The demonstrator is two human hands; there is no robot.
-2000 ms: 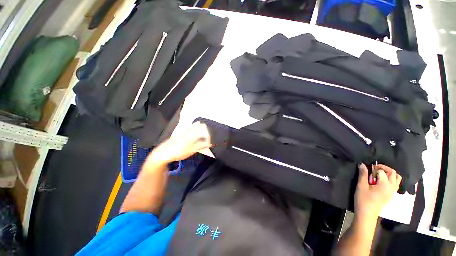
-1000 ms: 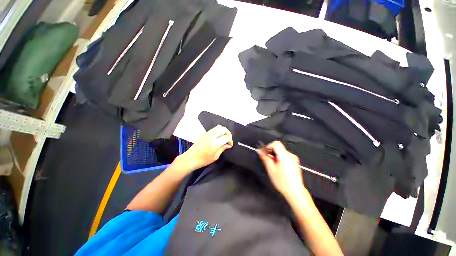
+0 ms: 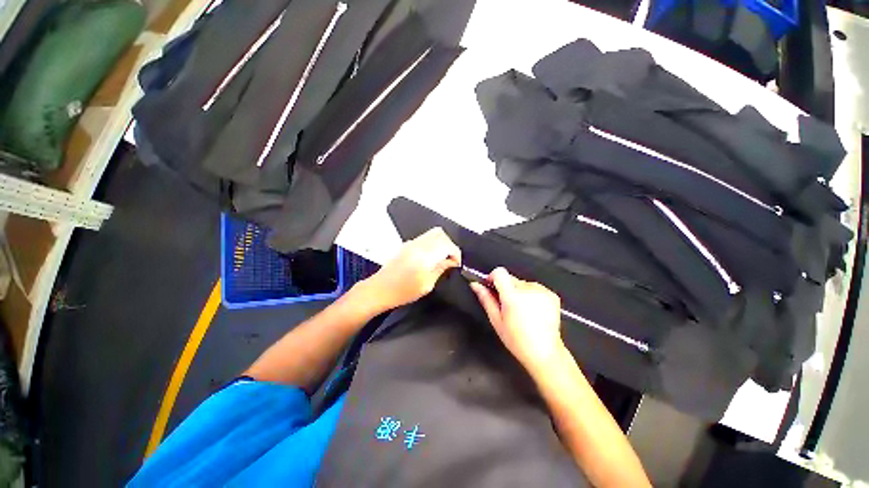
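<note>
A dark zip pocket panel [image 3: 610,357] lies along the table's near edge, its silver zipper [image 3: 602,329] running from between my hands to a slider at the right. My left hand [image 3: 419,272] grips the panel at the zipper's left end. My right hand [image 3: 519,310] is close beside it, fingers closed on the panel along the zipper. Thread snips cannot be made out in my right hand; the fingers hide what is inside it. Loose thread ends are too small to see.
A messy pile of dark panels [image 3: 648,143] lies right of centre. A laid-out stack of panels [image 3: 238,143] hangs over the white table's [image 3: 419,133] left end. A blue plastic basket [image 3: 276,272] is below at left, another [image 3: 777,11] beyond. A green bundle [image 3: 76,86] is at far left.
My right hand has moved from the panel's right end, where snips showed, leftward to beside my left hand. My left hand has shifted right along the panel. The view has shifted slightly.
</note>
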